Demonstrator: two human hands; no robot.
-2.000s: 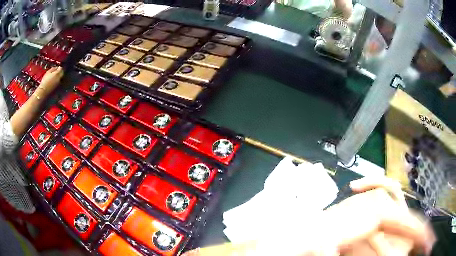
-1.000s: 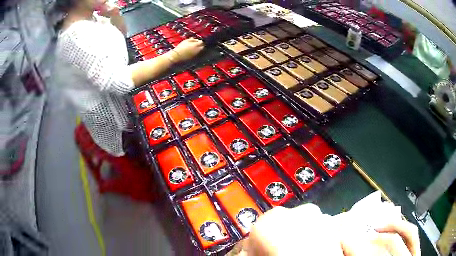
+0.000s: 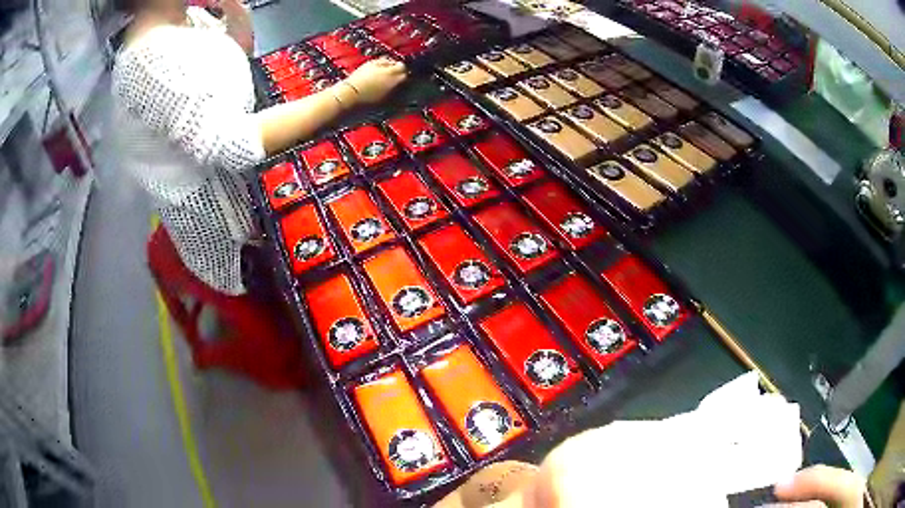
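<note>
A black tray (image 3: 392,353) holds rows of glossy red and orange-red cases (image 3: 536,347), each with a round silver-and-black emblem. White cloth or paper (image 3: 739,427) lies at the bottom right, strongly overexposed. My left hand (image 3: 585,471) is washed out at the bottom edge and merges with the white area; its fingers and any held thing cannot be made out. My right hand (image 3: 824,486) is at the bottom right, cut off by the edge. Its fingertips are at a small dark flat piece (image 3: 754,497), mostly out of the picture; the grip is unclear.
A tray of gold and brown cases (image 3: 595,114) lies beyond the red ones. A person in a white knit top (image 3: 189,109) sits at the left, one hand at farther red cases. A small bottle (image 3: 708,62), a metal post (image 3: 873,367) and a fan (image 3: 883,189) are beyond, right.
The view first swung left, then held nearly still. My hands now sit lower in the picture, and the dark piece shows by my right fingertips. The cases stay in their tray.
</note>
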